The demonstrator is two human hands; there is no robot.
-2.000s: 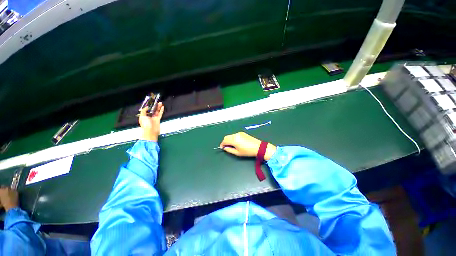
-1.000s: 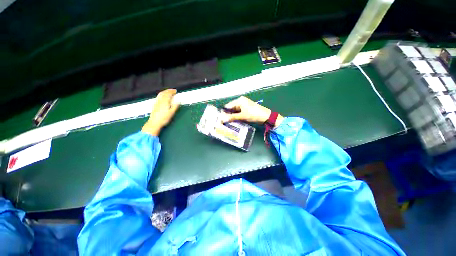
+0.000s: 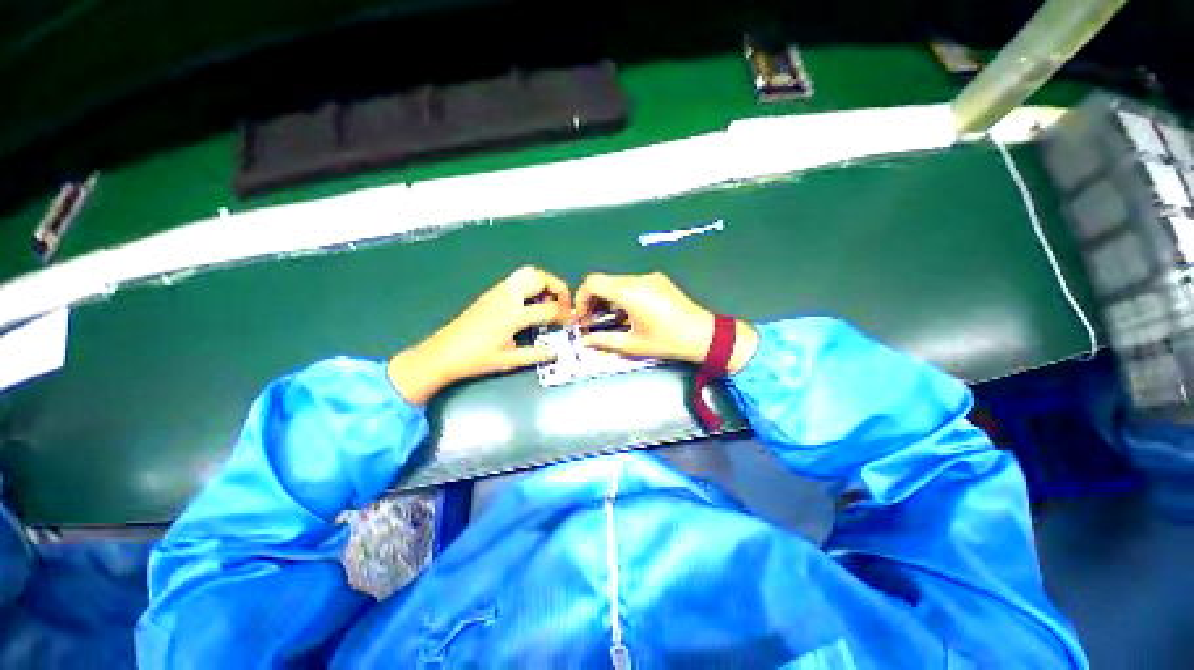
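Observation:
A whitish, glaring phone unit (image 3: 560, 364) lies on the dark green mat in front of me, partly covered by both hands. My left hand (image 3: 511, 325) is at its left end, with thumb and fingers bent around the upper left corner. My right hand (image 3: 644, 316) is over its right part, fingers curled, with a dark slim thing between them that may be a tool. The fingertips of both hands nearly meet at the unit's upper edge. What they pinch there is too small to tell. A dark red band is on my right wrist.
A thin white strip (image 3: 681, 234) lies behind my right hand. The white rail (image 3: 524, 183) borders the belt, which bears a long black tray (image 3: 432, 127) and phone units (image 3: 778, 70). Grey-white stacked trays (image 3: 1137, 236) stand right. A bin of silvery pieces (image 3: 390, 545) is below the bench edge.
My left hand has moved from the rail down to the phone unit. My right hand stays over the unit, which now lies more level. The view has shifted, and the white strip is uncovered.

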